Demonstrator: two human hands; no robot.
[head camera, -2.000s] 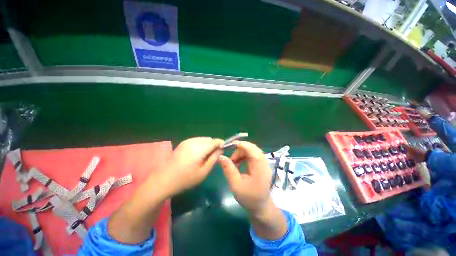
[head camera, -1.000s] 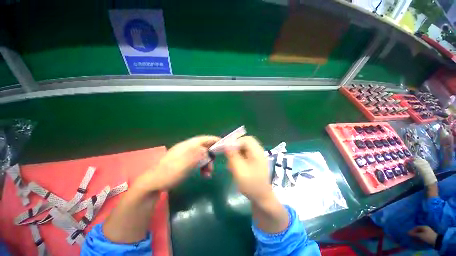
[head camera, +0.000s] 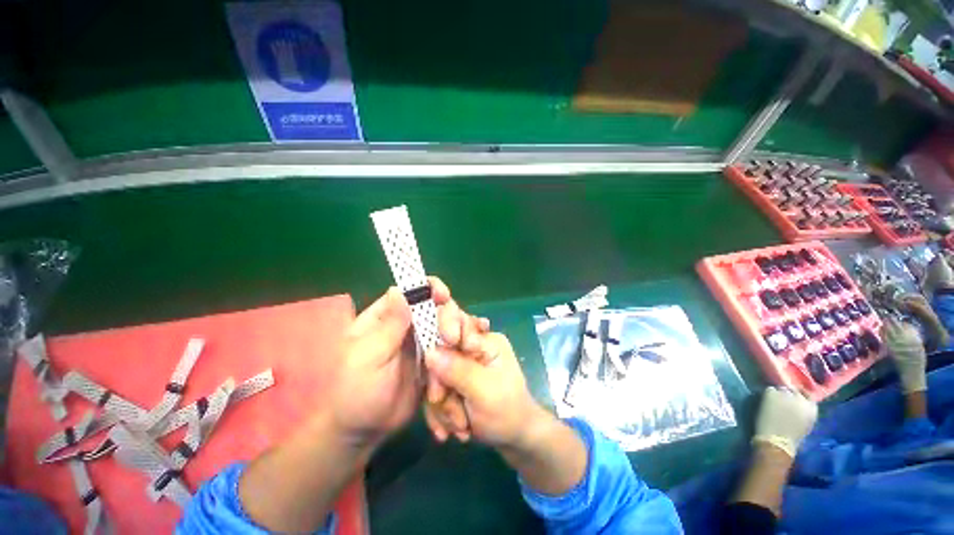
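A white perforated watch strap stands nearly upright between my hands, with a dark band across it. My left hand is bare and grips the strap near the band. My right hand is bare and pinches the strap's lower part, which the fingers partly hide. Several more straps with dark bands lie overlapping on the red pad at left. A few straps lie on the clear plastic sheet at right.
A red tray of dark pieces is at right, with more trays behind it. A neighbour's gloved hand is near the tray's front edge. Crumpled clear plastic lies at far left. A safety sign hangs on the back panel.
The strap has gone from slanted to nearly upright, showing its perforated face and band. My hands have come closer together around it. A neighbour's gloved hand has come in by the tray.
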